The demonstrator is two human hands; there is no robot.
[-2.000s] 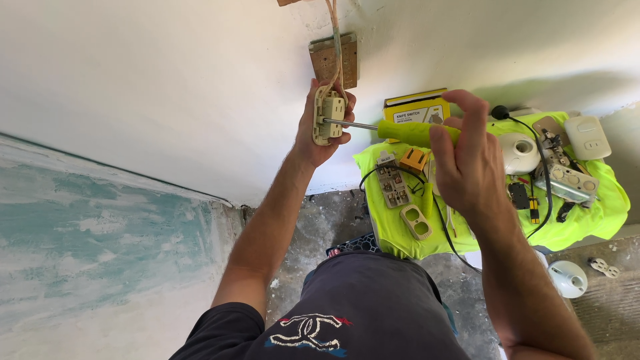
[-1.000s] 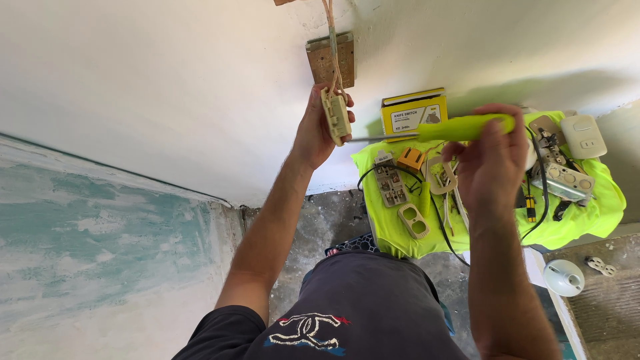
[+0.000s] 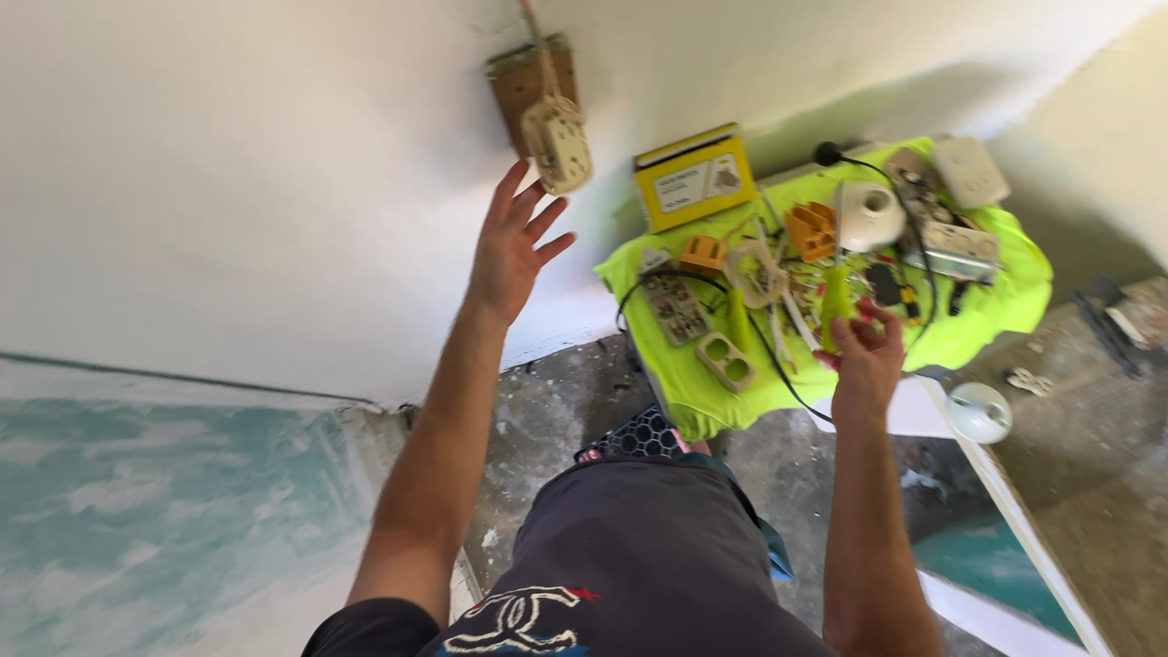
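Note:
A cream electrical outlet [image 3: 560, 146] hangs by its wires [image 3: 547, 68] in front of a brown wooden wall block [image 3: 520, 91]. Just below it is my left hand [image 3: 516, 246], fingers spread and nothing gripped; whether a fingertip still touches the outlet I cannot tell. My right hand [image 3: 862, 351] holds a screwdriver [image 3: 836, 306] by its yellow-green handle over the cloth-covered surface, its shaft pointing up past a white round lamp holder [image 3: 870, 217]. Under and around it lie small loose parts, a cream oval frame [image 3: 756, 274] and an orange plastic piece [image 3: 811, 230].
A bright yellow-green cloth [image 3: 703, 401] bears a yellow box [image 3: 695, 180], a two-hole cover plate [image 3: 726, 361], an opened socket strip [image 3: 675, 308], a black cable [image 3: 785, 379] and a white switch box [image 3: 969, 172]. Another white round fitting [image 3: 979, 412] is lower right.
My left hand has let go of the outlet, which now hangs by its wires. My right hand has drawn the screwdriver away from the outlet and lowered it over the cloth.

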